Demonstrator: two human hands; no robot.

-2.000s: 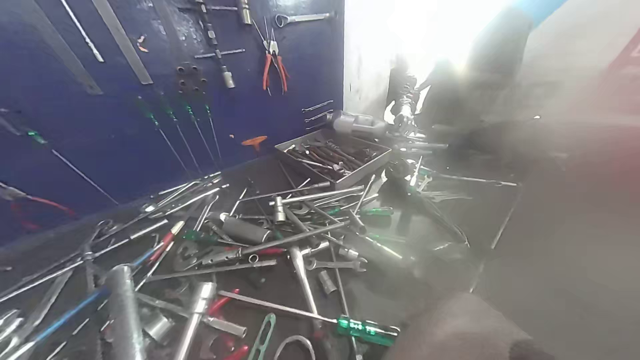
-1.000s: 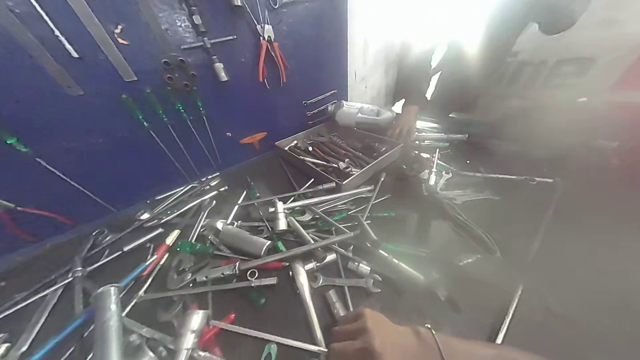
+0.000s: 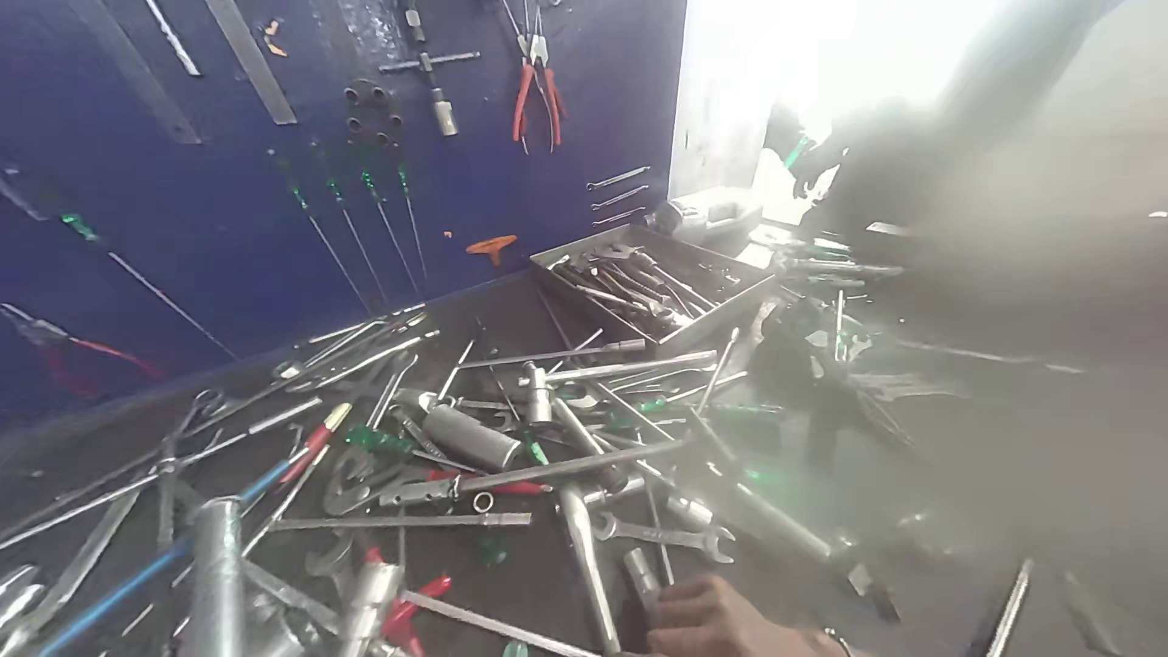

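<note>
My right hand (image 3: 707, 620) reaches in from the bottom edge, with a band at the wrist. Its fingers are curled beside a metal socket (image 3: 641, 575); their tips and anything under them are hidden. Just left of the fingers lies a long metal shaft (image 3: 502, 625), running off the bottom edge. A double open-ended wrench (image 3: 666, 534) lies above the hand, and a chrome bar handle (image 3: 589, 566) slants down to its left. My left hand is not in view.
A metal tray (image 3: 716, 319) of tools stands by the blue tool board (image 3: 474, 182), where pliers (image 3: 538, 96) hang. Loose tools, including a thick metal tube (image 3: 219, 575), cover the left and middle of the bench. Haze blurs the right side, where another person (image 3: 885, 173) is at the back.
My right hand is clearer at the lower middle than two seconds ago, when it was a blur at the bottom right. The other person's hand has left the tray's right edge.
</note>
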